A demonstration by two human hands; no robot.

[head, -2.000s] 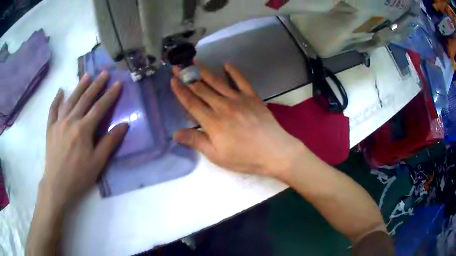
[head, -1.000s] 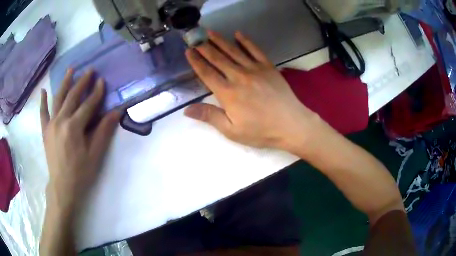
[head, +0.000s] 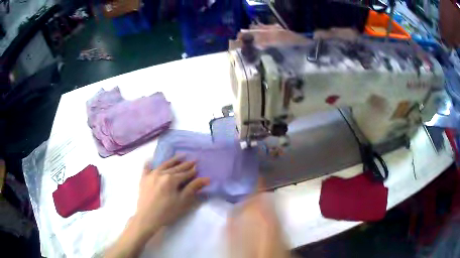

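Observation:
The clear bluish sewing template (head: pixel 222 164), with mauve showing through it, lies on the table, its right end by the needle area of the sewing machine (head: pixel 252 136). My left hand (head: pixel 171 189) rests with its fingers on the template's left part. My right hand (head: pixel 254 216) is strongly blurred at the template's lower right corner; whether it grips the edge cannot be told. A stack of mauve panels (head: pixel 136 121) lies at the left. A small pile of dark red panels (head: pixel 78 191) lies at the far left. A red piece (head: pixel 353 197) lies at the right.
Black-handled scissors (head: pixel 374 164) lie on the right end of the metal bed plate (head: pixel 312 151), touching or close to the red piece. Crinkled clear plastic (head: pixel 35 176) hangs at the table's left edge. An orange bin (head: pixel 386 25) stands behind the machine.
The view has tilted up and widened. The template has turned, and its slot and dark edge tab no longer show. My right hand has moved off the bed plate towards the template's near corner.

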